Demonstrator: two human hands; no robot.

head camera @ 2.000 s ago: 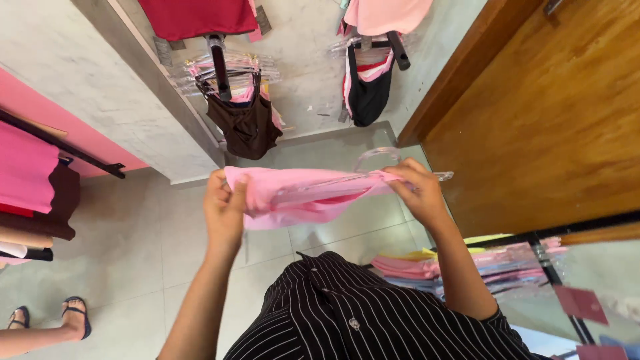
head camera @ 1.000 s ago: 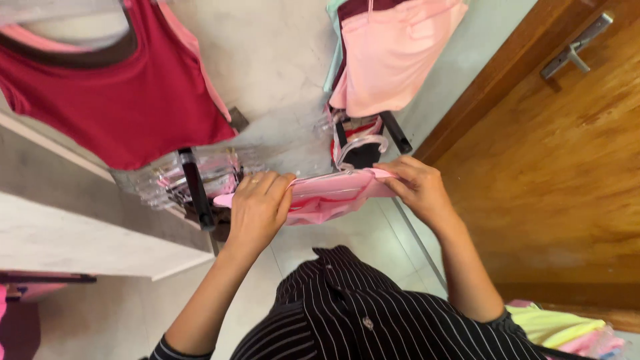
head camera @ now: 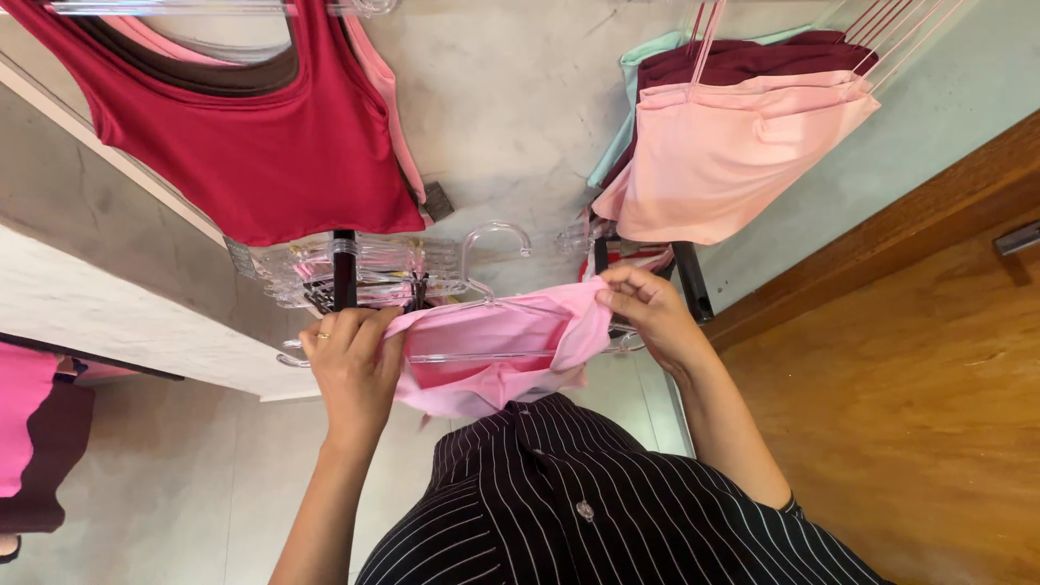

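A pink garment (head camera: 496,341) hangs on a clear plastic hanger (head camera: 479,268) in front of my chest, its hook pointing up toward the wall. My left hand (head camera: 357,357) grips the garment's left upper edge; a ring shows on one finger. With thumb and fingers, my right hand (head camera: 642,313) pinches the upper right corner. Between my hands the garment gapes, and the hanger's clear lower bar crosses the opening. Just beyond my left hand is a black display arm (head camera: 344,272) carrying several clear hangers.
A red tank top (head camera: 252,162) hangs at upper left, and light pink strappy tops (head camera: 731,154) at upper right. Another black display arm (head camera: 692,284) juts out beside my right hand. A wooden door (head camera: 902,390) stands on the right, and pink and dark garments (head camera: 49,439) hang at far left.
The view has moved closer to the wall display. My hands still hold the pink garment, which now gapes between them with the hanger's hook upright. The feet seen earlier at lower left are out of view.
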